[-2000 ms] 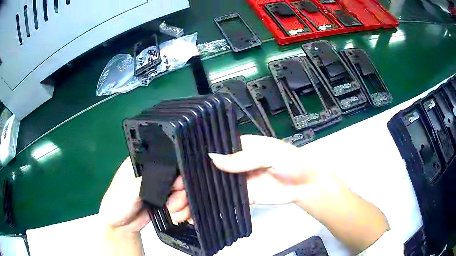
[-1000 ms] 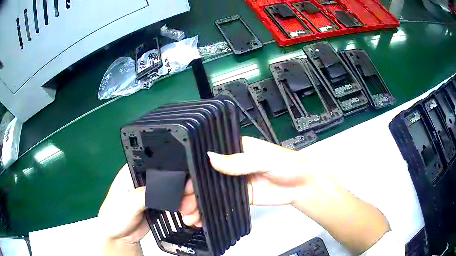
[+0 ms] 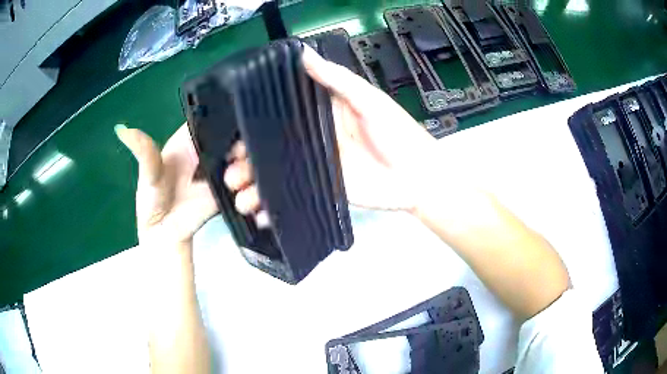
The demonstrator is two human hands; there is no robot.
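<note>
A stack of several black phone middle frames (image 3: 289, 161) is held upright above the white sheet, its dark side rails facing me and slightly blurred. My right hand (image 3: 380, 146) grips the stack from the right, its thumb at the top edge. My left hand (image 3: 172, 182) is at the left side, its thumb raised away from the stack and its fingers showing through the frame openings. Two set-aside frames (image 3: 446, 329) lie crossed on the white sheet at the bottom.
Overlapping frame groups (image 3: 439, 62) lie on the green mat (image 3: 95, 139) at the far side. A clear plastic bag (image 3: 150, 36) is at upper left beside the grey machine (image 3: 36, 29). A large black tray (image 3: 622, 182) stands at right on the white sheet (image 3: 249, 329).
The view has tilted down, so the red tray is out of view and the two crossed frames show. My left thumb has lifted off the stack. My right thumb has moved to its top.
</note>
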